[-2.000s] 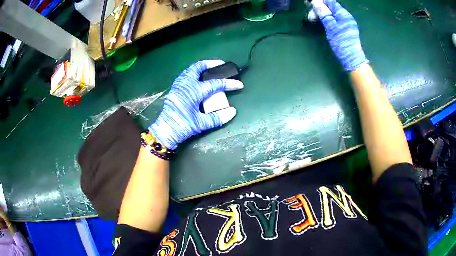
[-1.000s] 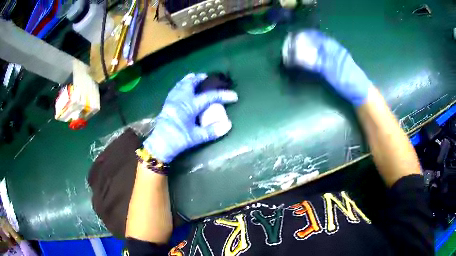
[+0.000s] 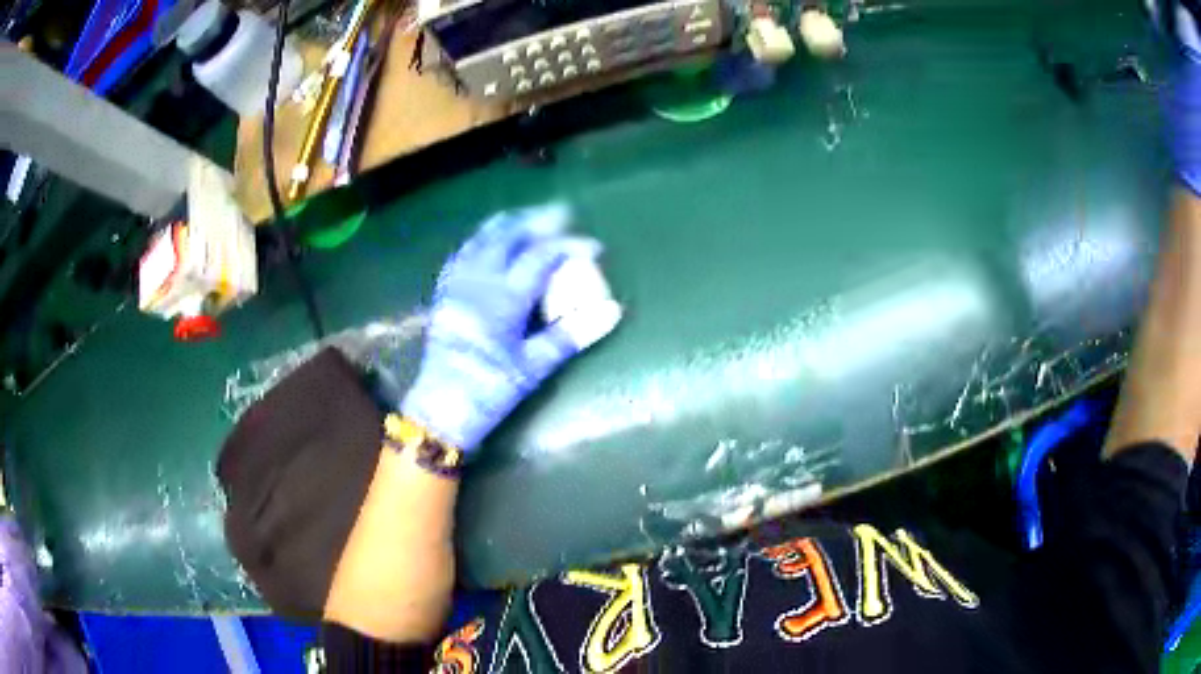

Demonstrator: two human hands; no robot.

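Note:
My left hand (image 3: 498,323), in a blue-white knit glove, is over the middle of the green bench (image 3: 790,237), its fingers slightly blurred. It holds a small white pad (image 3: 577,300) between fingers and thumb. No black adapter shows in it. My right hand (image 3: 1185,112), also gloved, is at the upper right edge and cut off by it. Something dark with a pale part shows at its fingers, too cut off to name. A dark brown cloth or cap (image 3: 303,481) lies beside my left forearm.
A bench instrument (image 3: 580,50) with rows of buttons and cream knobs (image 3: 794,36) stands at the far side. Pens (image 3: 329,112) lie on cardboard, with a white bottle (image 3: 244,66) behind. A small white box (image 3: 198,270) is by the grey post (image 3: 86,125). Clear film lies near the brown cloth.
The black adapter has gone from my left hand, which keeps the white pad. My right hand has moved far right, to the picture's edge.

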